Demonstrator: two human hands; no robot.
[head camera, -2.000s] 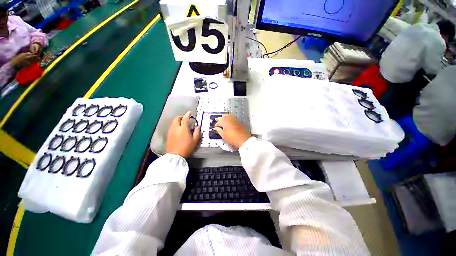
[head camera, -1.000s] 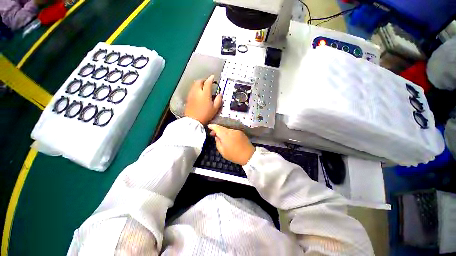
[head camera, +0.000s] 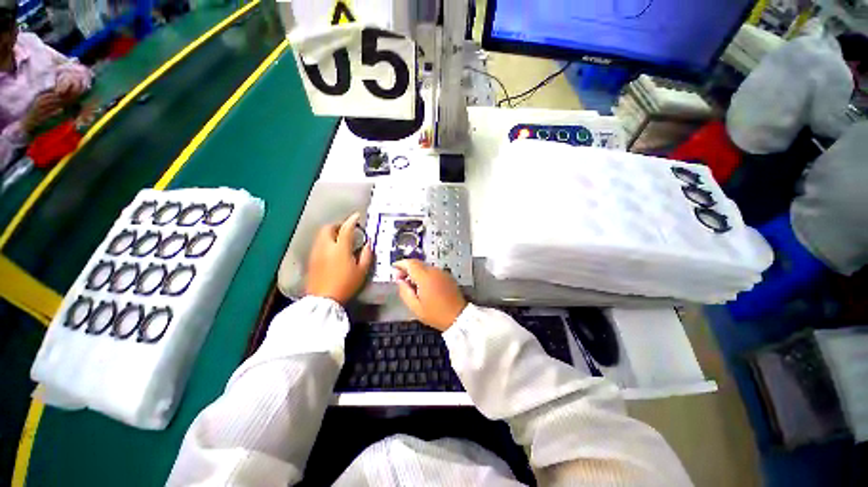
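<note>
My left hand (head camera: 338, 263) is over the left part of the silver base plate (head camera: 447, 214), with a thin black ring part (head camera: 361, 239) between thumb and fingers, partly hidden. The black fixture (head camera: 408, 240) sits on the plate with a ring in its round seat. My right hand (head camera: 430, 294) is at the plate's front edge, its fingers curled together and fingertips close to the fixture's front side. No part shows in it.
A white tray with rows of rings (head camera: 145, 271) lies left on the green belt (head camera: 214, 157). A white tray stack (head camera: 609, 224) is on the right. A small black block (head camera: 376, 162), loose ring, 05-labelled head (head camera: 360, 71) and monitor (head camera: 619, 33) are behind; keyboard (head camera: 400, 357) and mouse (head camera: 594, 338) in front.
My right hand has left the top of the fixture, pulled back over the keyboard, then come forward to the plate's front edge. My left hand still holds its ring. The camera view tilted down and back.
</note>
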